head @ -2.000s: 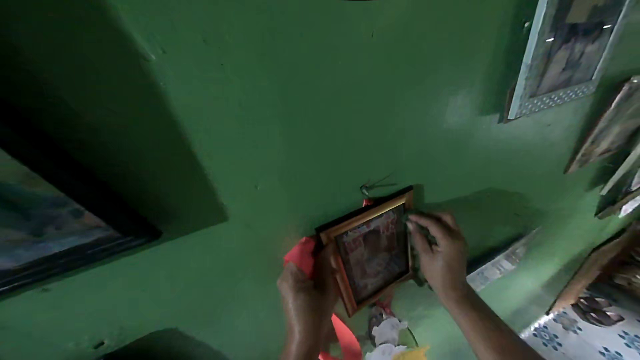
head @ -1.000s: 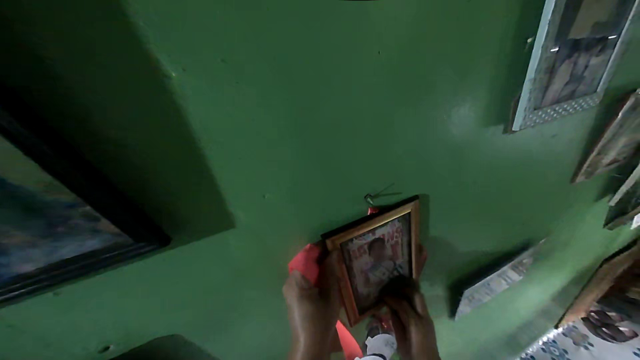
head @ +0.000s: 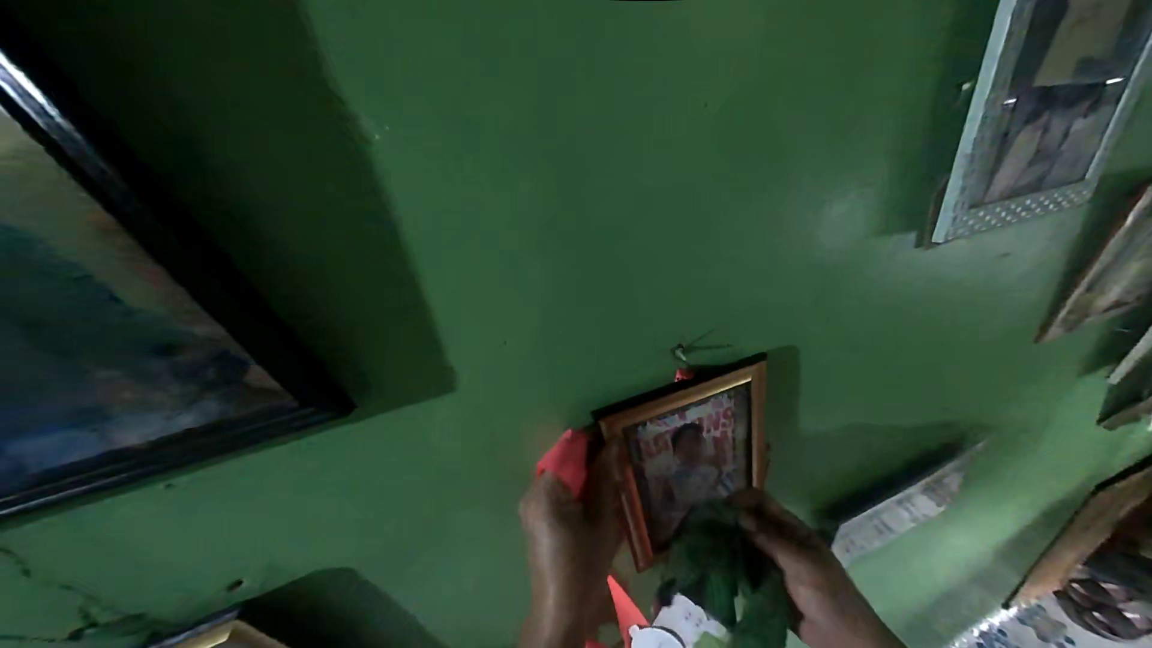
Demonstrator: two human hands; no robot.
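Note:
A small wooden picture frame [head: 634, 504] with a photo behind its front hangs slightly tilted against the green wall, just below a nail [head: 681, 352] with thin wire ends. My left hand [head: 571, 531] grips the frame's left side, with red material [head: 565, 461] showing by the fingers. My right hand [head: 796, 562] holds a dark green cloth [head: 711, 549] at the frame's lower right corner, covering part of the photo. Below the frame are a red strip [head: 624, 605] and a white cut-out shape [head: 679, 621].
A large black-framed painting [head: 306, 405] hangs at the left. At the right are a pale-framed picture [head: 963, 207], a brown-edged one [head: 1098, 270] and a low, slanted light panel [head: 900, 517]. Another frame's corner [head: 225, 634] shows at the bottom left.
My right hand has moved from the frame's upper right side down to its lower right corner, and the green cloth now shows there. My left hand stays on the left side.

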